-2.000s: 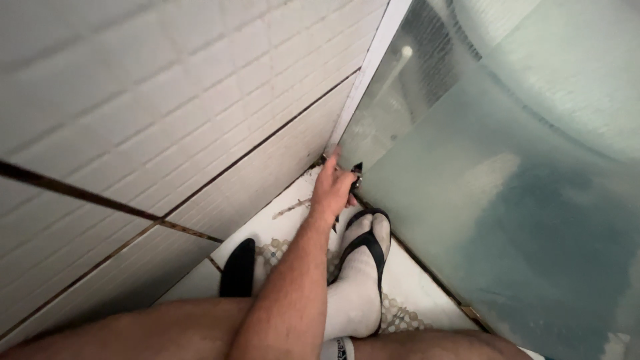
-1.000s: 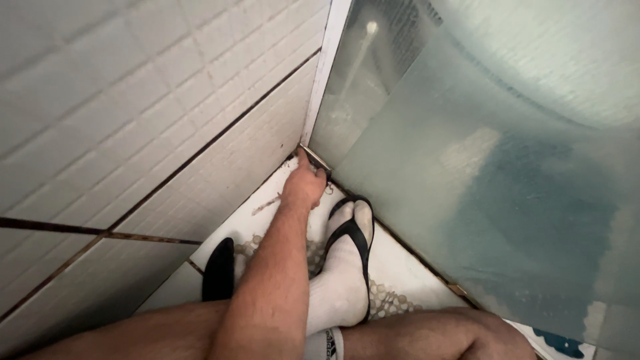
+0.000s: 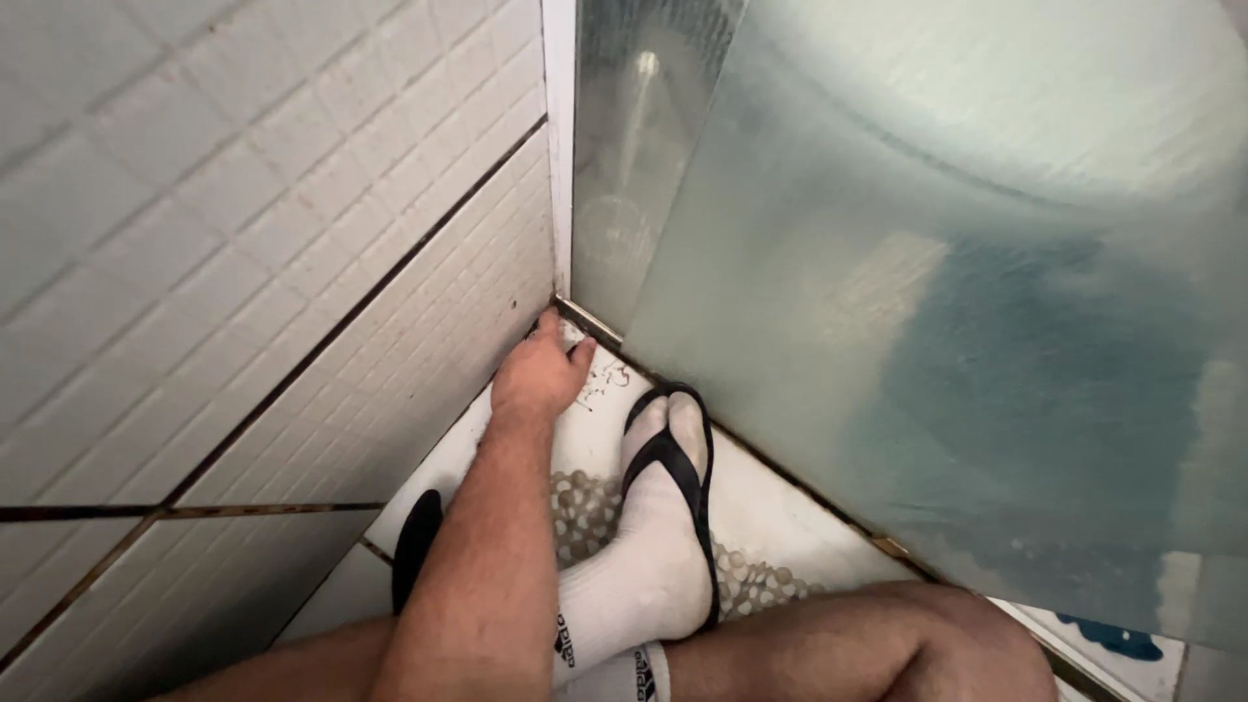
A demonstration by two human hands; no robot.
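My left hand [image 3: 541, 375] reaches down to the floor corner, back of the hand up. Its index finger points at the lower end of the white door frame [image 3: 561, 146], beside the metal bottom track [image 3: 590, 322]. The thumb stands apart on the right; the other fingers are mostly hidden, so whether they hold something cannot be told. Dark loose debris [image 3: 609, 372] lies on the white floor tile [image 3: 585, 434] just right of the thumb. My right hand is out of view.
A textured white tiled wall [image 3: 322, 322] with dark joints rises on the left. A frosted glass panel [image 3: 829, 390] stands on the right. A foot in a white sock and black flip-flop [image 3: 668, 463] rests near the track; part of another black flip-flop [image 3: 414, 541] shows left of the forearm.
Two seconds ago a small dark object showed by my left hand's thumb; it no longer shows there. The fingers have shifted closer into the corner. The view has moved somewhat.
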